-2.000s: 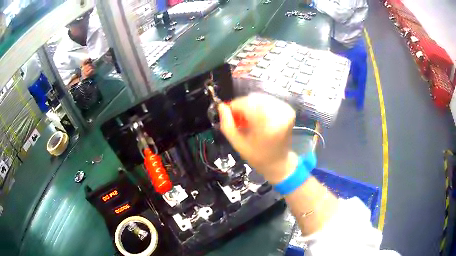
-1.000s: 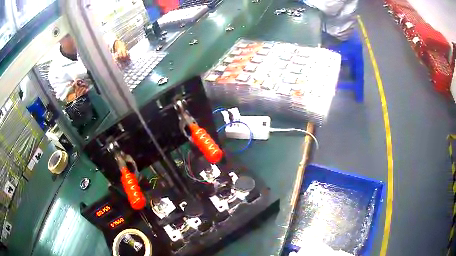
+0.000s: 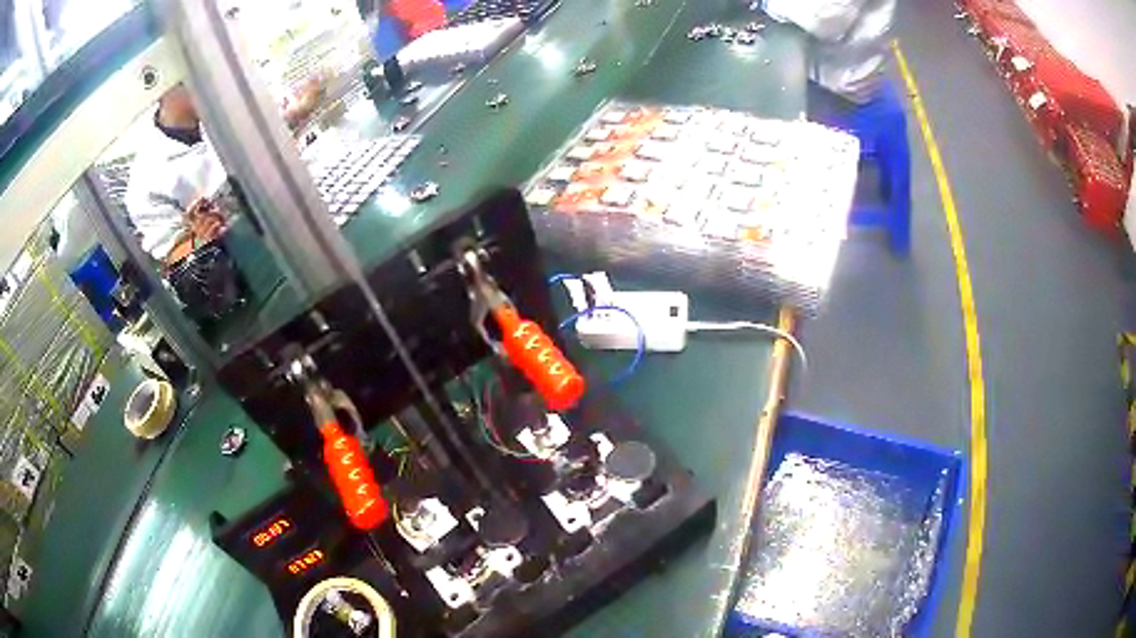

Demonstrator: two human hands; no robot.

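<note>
The black test fixture (image 3: 411,337) stands on the green bench in front of me. Its two red toggle clamp handles, a left one (image 3: 355,476) and a right one (image 3: 541,359), both point down toward the nests. A round dark disc (image 3: 627,461) lies at the right station beside the white nest (image 3: 569,505). Another dark disc (image 3: 500,523) lies at the left station beside its white nest (image 3: 456,582). The digital meter (image 3: 277,543) shows two rows of red-orange digits, too blurred to read. Neither of my hands is in view.
A tape roll (image 3: 345,613) lies at the meter's foot. A white power strip (image 3: 633,320) and stacked product trays (image 3: 704,187) are behind the fixture. A blue bin (image 3: 860,436) with clear plastic is at right. A loose module (image 3: 233,440) lies at left. People in white sit beyond.
My hand with the blue wristband was at the right clamp two seconds ago and has left the picture. The right handle now points down. The view has shifted slightly since one second ago.
</note>
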